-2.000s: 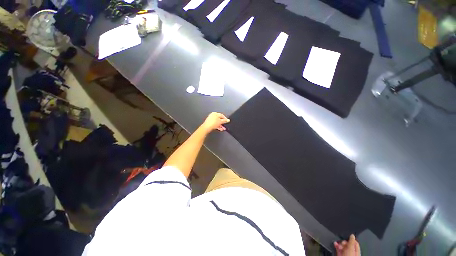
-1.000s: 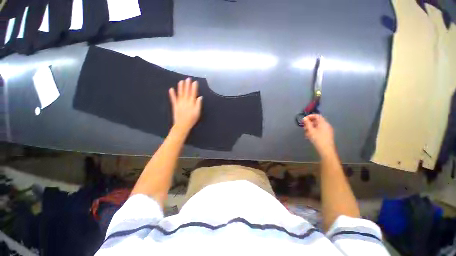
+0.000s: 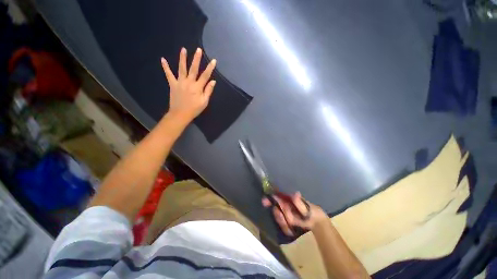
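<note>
A black cut panel [image 3: 147, 38] lies flat on the grey shiny table, its far end cut off by the top edge of the picture. My left hand [image 3: 189, 90] lies flat on the panel with fingers spread, near its curved notch. My right hand [image 3: 291, 212] holds the fabric shears [image 3: 262, 177] by the red and black handles. The silver blades look slightly parted and point toward the panel's narrow end, not touching it.
Tan card patterns [image 3: 381, 218] lie at the lower right, over dark cloth, close to my right hand. Dark blue cloth pieces [image 3: 452, 71] lie at the upper right. Below the table edge on the left are a blue bag [image 3: 54, 177] and red cloth [image 3: 46, 73].
My right hand has taken hold of the shears and brought them nearer the panel. My left hand is now nearer the notched end. The view has turned, and the paper slips are out of view.
</note>
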